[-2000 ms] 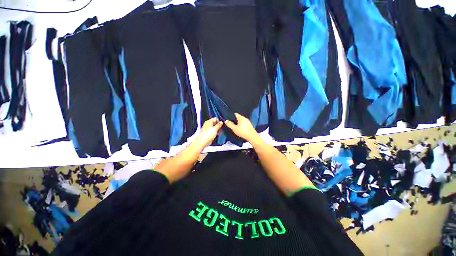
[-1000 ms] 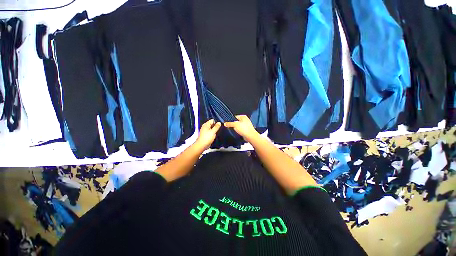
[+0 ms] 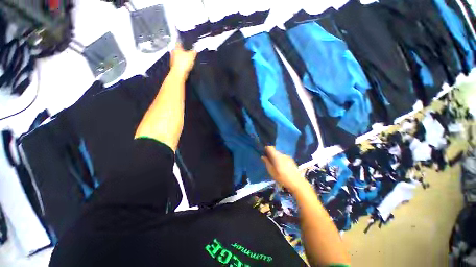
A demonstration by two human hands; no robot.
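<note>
My left hand [image 3: 182,58] is stretched to the far edge of the panel row and grips the top end of a black panel [image 3: 229,88]. My right hand [image 3: 276,164] is near the table's front edge and grips the lower end of the same panel. A blue fabric face [image 3: 242,151] shows below and beside it. Another black panel stack [image 3: 206,151] lies to the left. Further blue panels [image 3: 321,62] lie over dark stacks to the right. My finger grip is partly blurred.
Two grey flat plates [image 3: 151,28] stand at the back left, near a dark machine [image 3: 39,26] with a red part. A thin cord curves on the white table. Black, blue and white offcuts [image 3: 396,198] cover the tan floor at the right.
My hands have left the middle stack's lower edge and spread apart, left far up, right lower right. A black panel is now held between them. The view has turned and shifted.
</note>
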